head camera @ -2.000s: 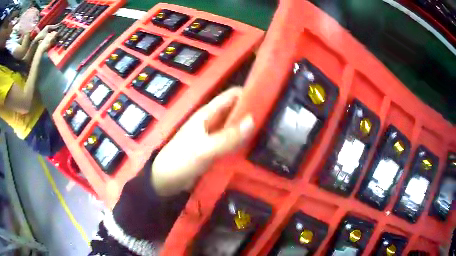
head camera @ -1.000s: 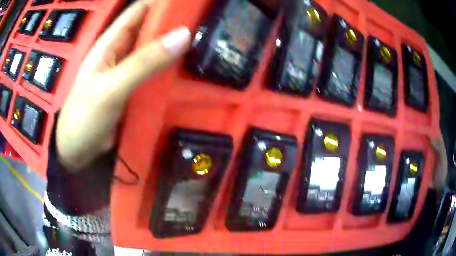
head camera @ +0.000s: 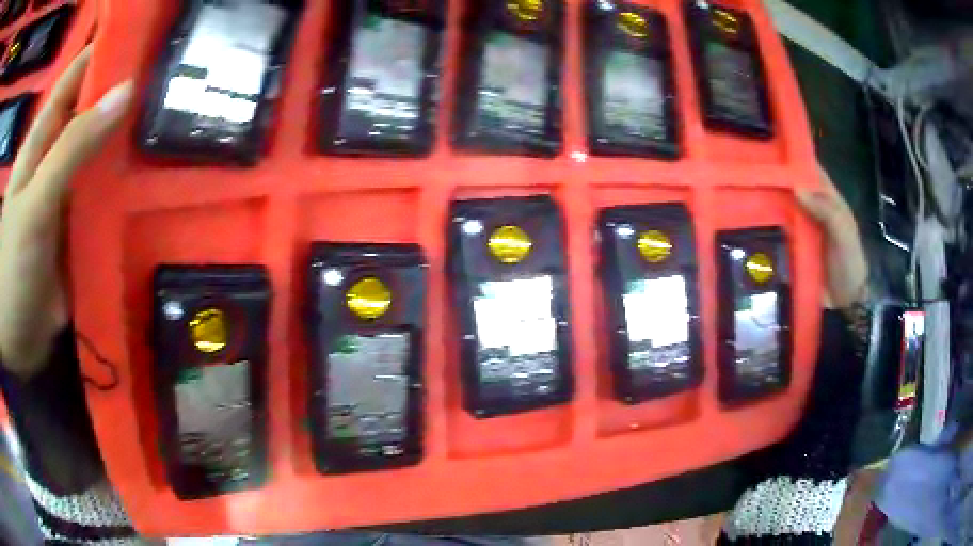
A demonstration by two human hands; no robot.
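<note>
A red tray point(head camera: 437, 176) fills most of the view, close to the camera. Its two rows of compartments hold closed flip phones point(head camera: 510, 341), each black with a pale window; gold discs show on most. The top row is partly cut off by the upper edge. My left hand point(head camera: 43, 229) grips the tray's left rim, thumb on top, cut off by the picture's left edge. My right hand point(head camera: 840, 243) holds the tray's right rim; its fingers are mostly hidden behind the tray.
Part of another red tray with black phones point(head camera: 37, 45) shows at the upper left. Pale cables point(head camera: 920, 160) and a grey post stand at the right. A blue cloth-like shape point(head camera: 920, 485) is at the lower right. A dark green surface lies beyond the tray at the upper right.
The held tray has swung left and levelled out, facing the camera more squarely. The second tray has slid mostly out of view at the left. My right hand has come clearly into view.
</note>
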